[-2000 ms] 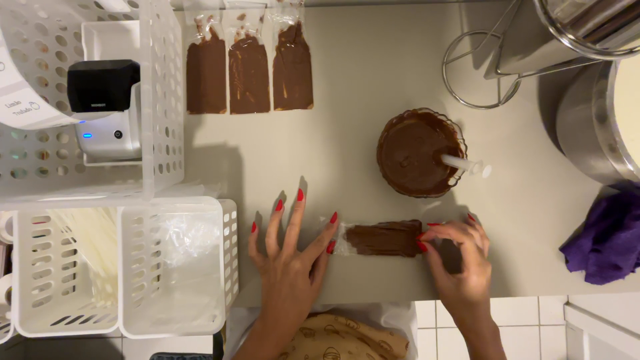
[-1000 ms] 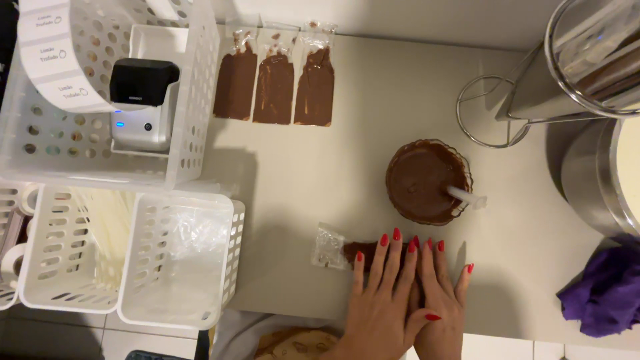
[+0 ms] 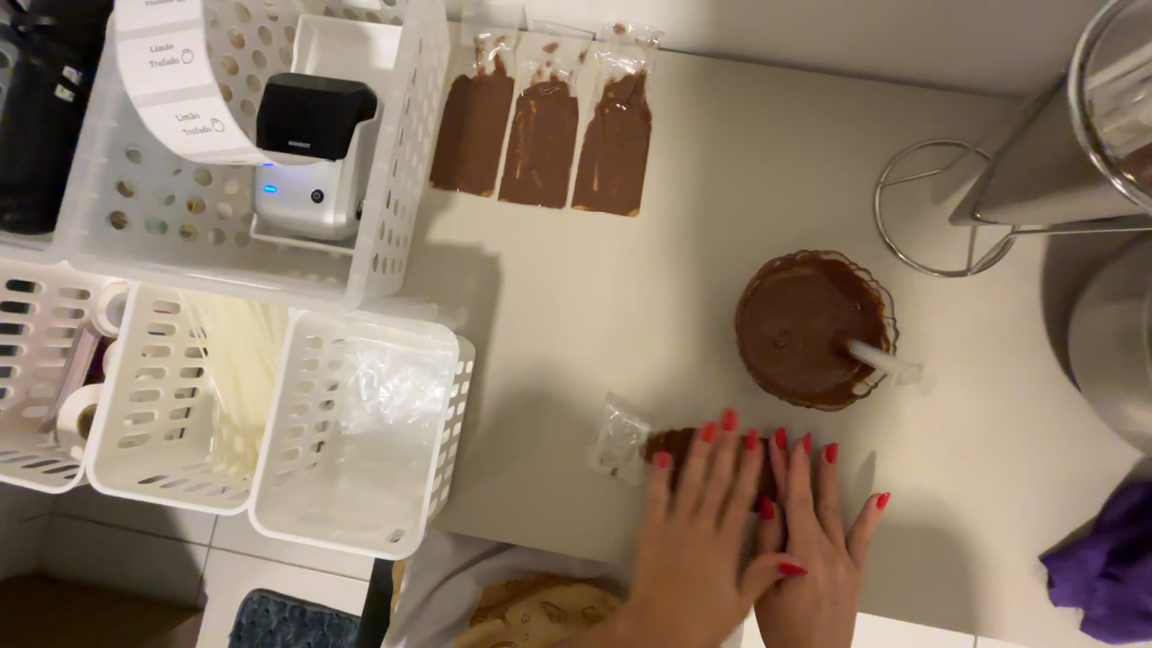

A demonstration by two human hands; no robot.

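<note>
A clear plastic bag of chocolate (image 3: 673, 445) lies flat near the counter's front edge, its clear end pointing left. My left hand (image 3: 706, 531) rests over its middle, slightly blurred, fingers a little apart. Beside it my right hand (image 3: 810, 540) lies palm down over the bag's right end, which is hidden. Just beyond the hands stands a glass bowl of melted chocolate (image 3: 792, 333) with a pale utensil handle (image 3: 873, 357) leaning out to the right. At the back, three flat chocolate-filled bags (image 3: 540, 148) lie side by side, their clear ends toward the wall.
On the left are a perforated plastic basket (image 3: 207, 270) with a label printer (image 3: 310, 193) and label roll (image 3: 193, 117), plus smaller white baskets (image 3: 360, 531) of sticks and clear bags. At right stand a wire stand (image 3: 900, 256), a metal pot (image 3: 1116, 333) and a purple cloth (image 3: 1102, 567).
Two seconds ago my hands were apart at the bag's two ends, the chocolate between them in view. My left hand has moved right onto the bag, and both hands now lie side by side over it.
</note>
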